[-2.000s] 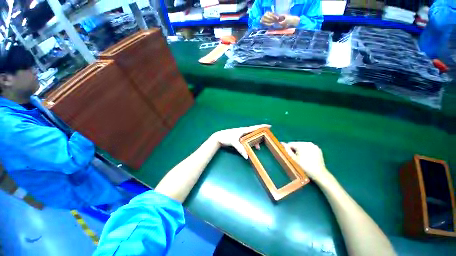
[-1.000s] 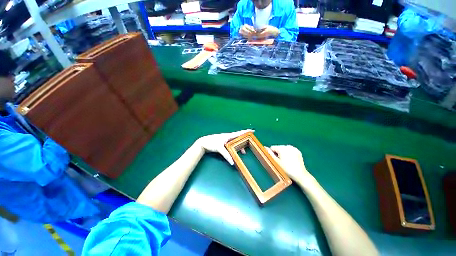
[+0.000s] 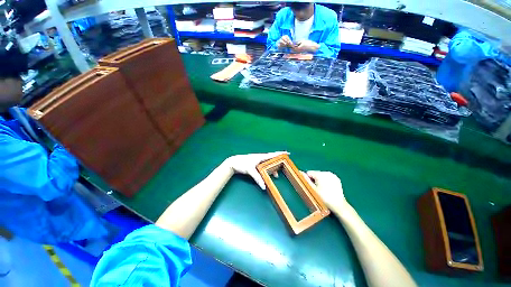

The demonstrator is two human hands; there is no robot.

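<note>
A stack of empty orange-brown frames (image 3: 301, 225) stands on the green bench in front of me, its open centre showing green. My left hand (image 3: 252, 166) holds its far left corner, with a fingertip visible inside the opening. My right hand (image 3: 326, 189) is against its right side, fingers curled and partly hidden. To the right, a stack of framed panels (image 3: 458, 224) has a glossy black top. Two tall frame stacks (image 3: 106, 129) stand at the left with hollow tops.
Across the green bench (image 3: 269, 123) lie plastic-wrapped black trays (image 3: 300, 73), a second wrapped pile (image 3: 412, 89), a white sheet (image 3: 356, 85) and an orange strip (image 3: 228, 71). A person in blue (image 3: 33, 179) is at the left; another (image 3: 305, 31) works opposite. Another reddish-brown block (image 3: 502, 238) is cut off at the right edge.
The camera view has shifted, so the whole scene sits differently in the picture. My hands keep the same hold on the frame stack, with no clear movement against the bench.
</note>
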